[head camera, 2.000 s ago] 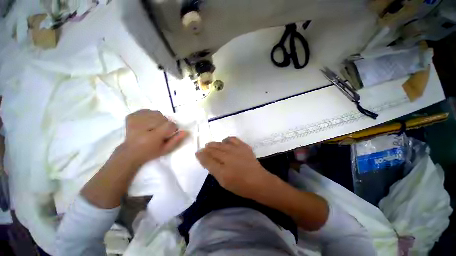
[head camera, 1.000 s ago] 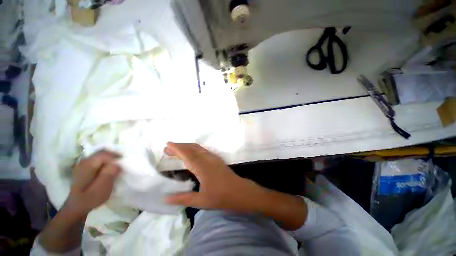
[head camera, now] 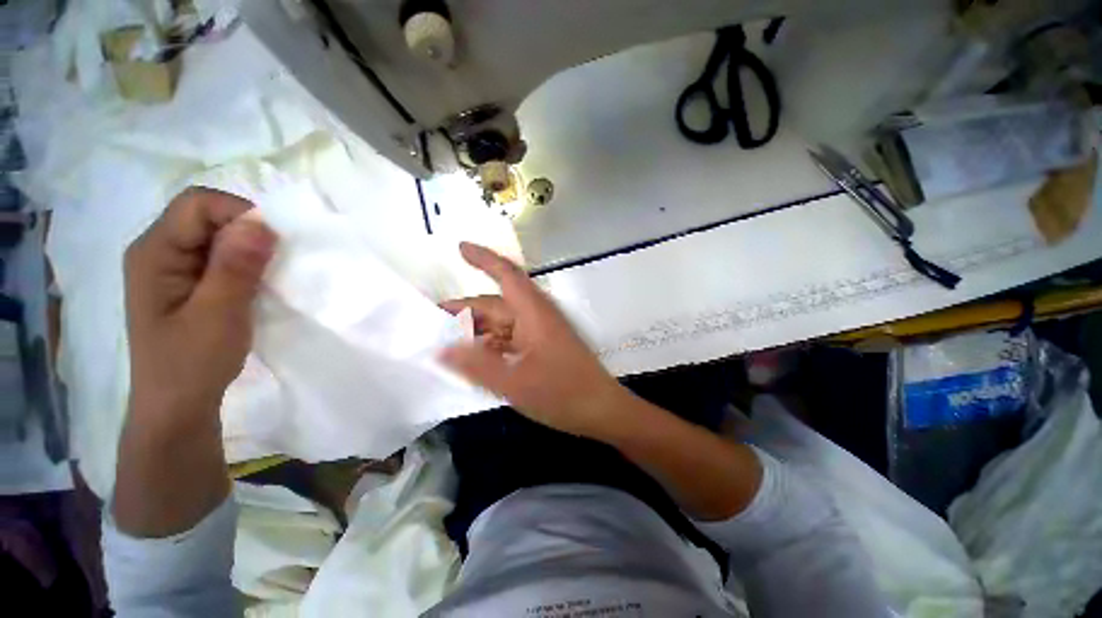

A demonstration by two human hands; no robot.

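A white garment piece (head camera: 351, 320) is stretched between my two hands, in front of and left of the needle area. My left hand (head camera: 193, 296) is raised at the left and pinches the cloth's upper left edge between thumb and fingers. My right hand (head camera: 526, 344) holds the cloth's right end between thumb and fingers, with the index finger extended toward the presser foot (head camera: 498, 193). The white sewing machine (head camera: 604, 36) stands just beyond, its needle area brightly lit. No cloth can be made out clearly under the foot because of the glare.
Black-handled scissors (head camera: 729, 97) and slim metal snips (head camera: 882, 211) lie on the table right of the needle. A grey-white packet (head camera: 991, 151) and a tan scrap (head camera: 1063, 203) lie at the right end. More white cloth (head camera: 97, 229) covers the left side. A plastic bag (head camera: 963, 398) hangs below.
My left hand has risen from the table's front edge, lifting and spreading the cloth. My right hand has turned and now pinches the cloth nearer the needle. The view has shifted.
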